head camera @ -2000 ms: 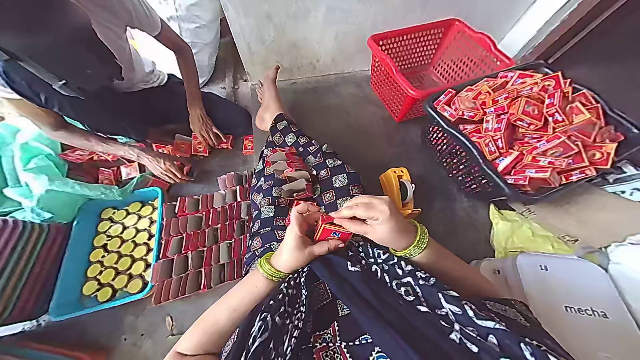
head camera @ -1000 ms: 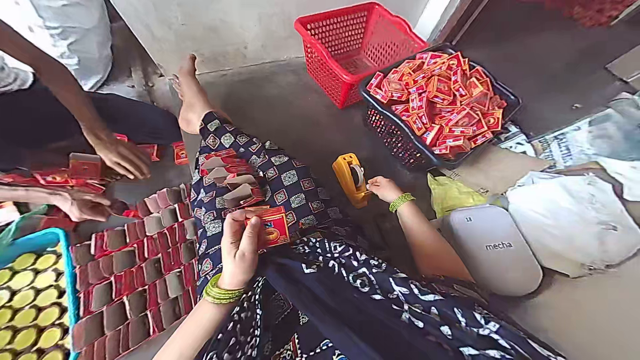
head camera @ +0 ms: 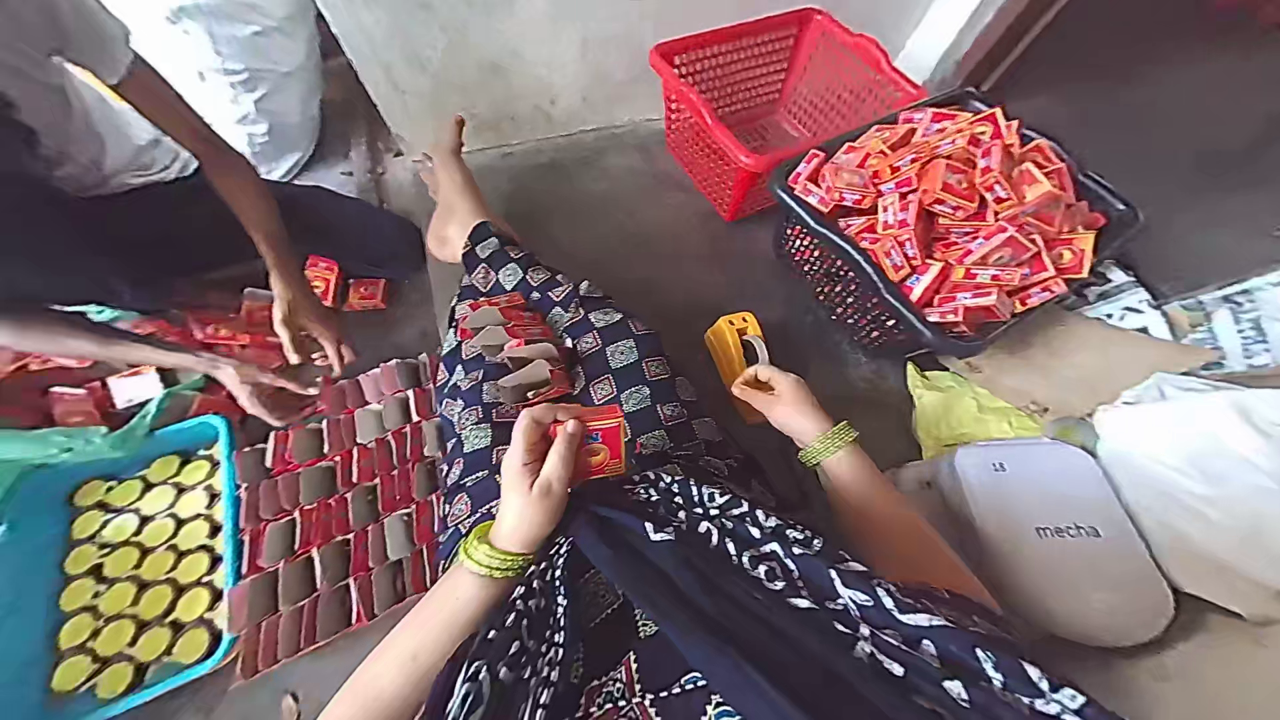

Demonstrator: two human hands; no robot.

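Between the thumb and fingers of my left hand (head camera: 545,470) is a small red printed box (head camera: 602,445), held above my lap. My right hand (head camera: 785,400) is at the lower end of a yellow tape dispenser (head camera: 735,345) standing on the floor; its fingertips are pinched by the roll, and whether they hold a strip of tape is too small to tell. Several red boxes with open grey flaps (head camera: 515,350) lie in a row on my patterned trouser leg. Rows of red and grey open boxes (head camera: 340,500) stand on the floor to the left.
A black basket (head camera: 850,300) heaped with red boxes stands at the right, beside a red plastic basket (head camera: 700,150). A blue tray (head camera: 232,530) of round yellow-topped pieces is at the left. A co-worker's hands (head camera: 300,325) are among red boxes. A white lidded container (head camera: 1060,540) sits at the lower right.
Two seconds ago both my hands were together on a red box; since then my right hand has moved right to the tape dispenser. My left hand still holds a red box.
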